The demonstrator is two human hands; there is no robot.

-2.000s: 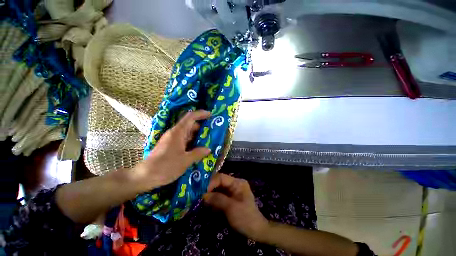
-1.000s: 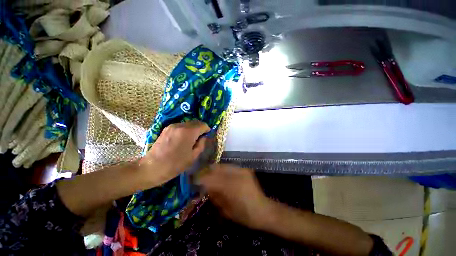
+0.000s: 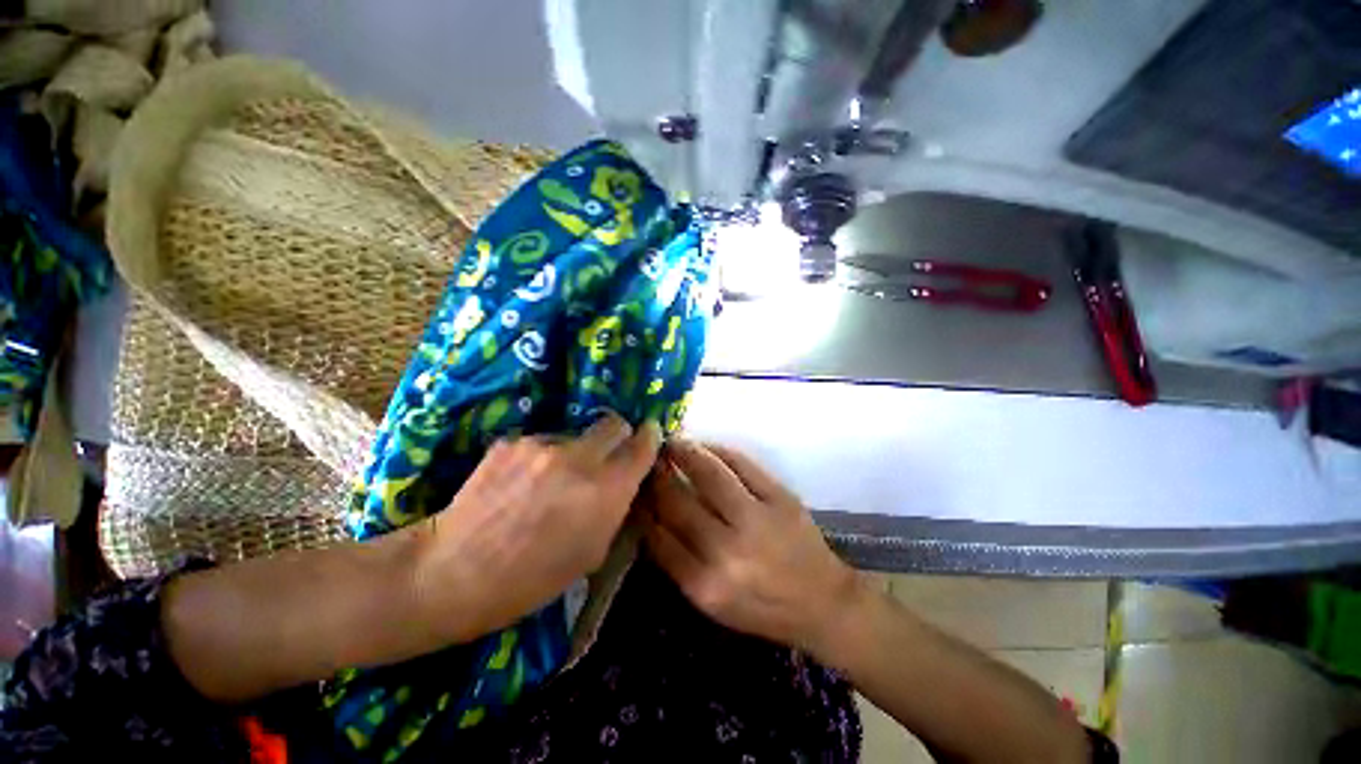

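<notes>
The teal-blue printed lining (image 3: 515, 329) lies bunched from the needle area down toward the lap. The straw bag body (image 3: 224, 470) lies left of it, with its wide beige shoulder strap (image 3: 142, 187) looped on top. My left hand (image 3: 545, 500) pinches the lining near its right edge. My right hand (image 3: 739, 545) pinches the same edge just beside it, with the fingertips almost touching. The upper end of the lining reaches the brightly lit needle area of the white sewing machine (image 3: 657, 75). The presser foot is lost in the glare.
Red-handled snips (image 3: 978, 287) lie right of the needle, and a second red-handled pair (image 3: 1112, 336) lies at an angle beyond. A heap of beige straps (image 3: 112, 75) with teal cloth is at the upper left. The table's grey edge (image 3: 1045, 549) runs along the front.
The view has shifted, showing more of the machine head and its display. My hands have come together at the lining's right edge, after my left hand lay spread on the cloth.
</notes>
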